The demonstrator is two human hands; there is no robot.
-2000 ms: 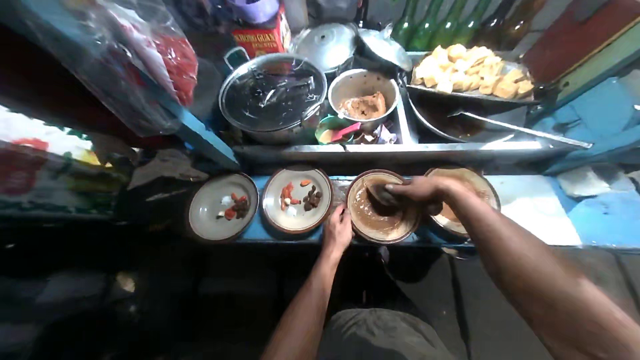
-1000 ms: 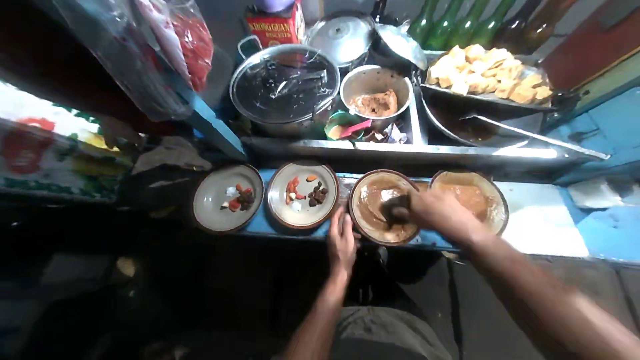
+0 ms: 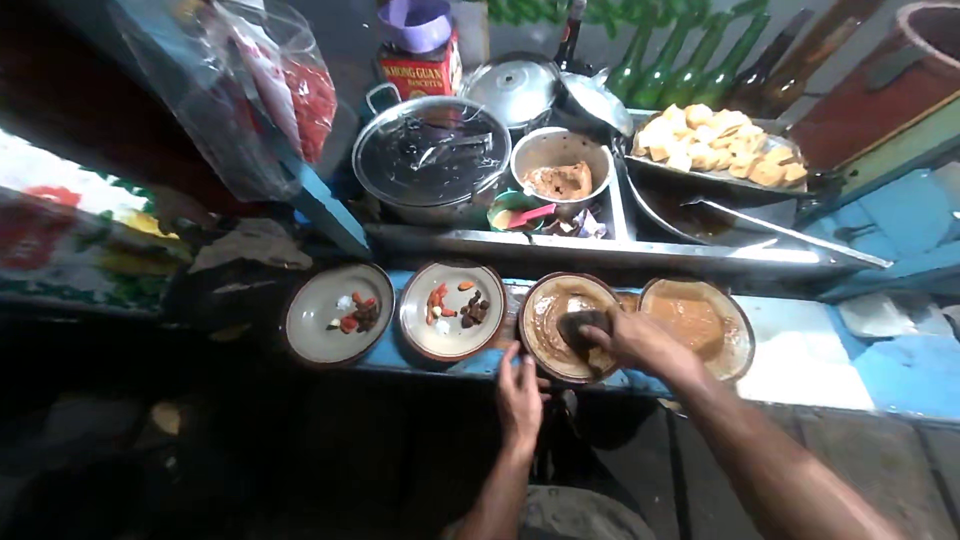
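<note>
My right hand [image 3: 626,337] is closed on a dark pestle [image 3: 583,328], pressed into brown paste in a rimmed plate [image 3: 547,360]. At that plate's lower left rim is my left hand [image 3: 521,386], fingers spread a little; whether it touches the rim is hard to tell. To the right, partly behind my right wrist, another plate [image 3: 739,360] holds smooth light brown sauce [image 3: 686,319]. Two plates lie to the left: the nearer [image 3: 454,341] and the farther one [image 3: 311,330] each bear red chillies, dark brown chunks and small white bits.
Behind the ledge stand a lidded pot [image 3: 431,154], an open pot of brown paste [image 3: 562,169], a green cup [image 3: 510,206] with a pink handle, and a tray of fried tofu pieces [image 3: 712,142]. A long metal utensil [image 3: 795,232] rests across a wok [image 3: 667,210]. A plastic bag [image 3: 262,97] hangs upper left.
My right hand has moved the pestle about within the same plate, and the paste there looks wetter and more spread than two seconds ago. My left hand stays near the rim.
</note>
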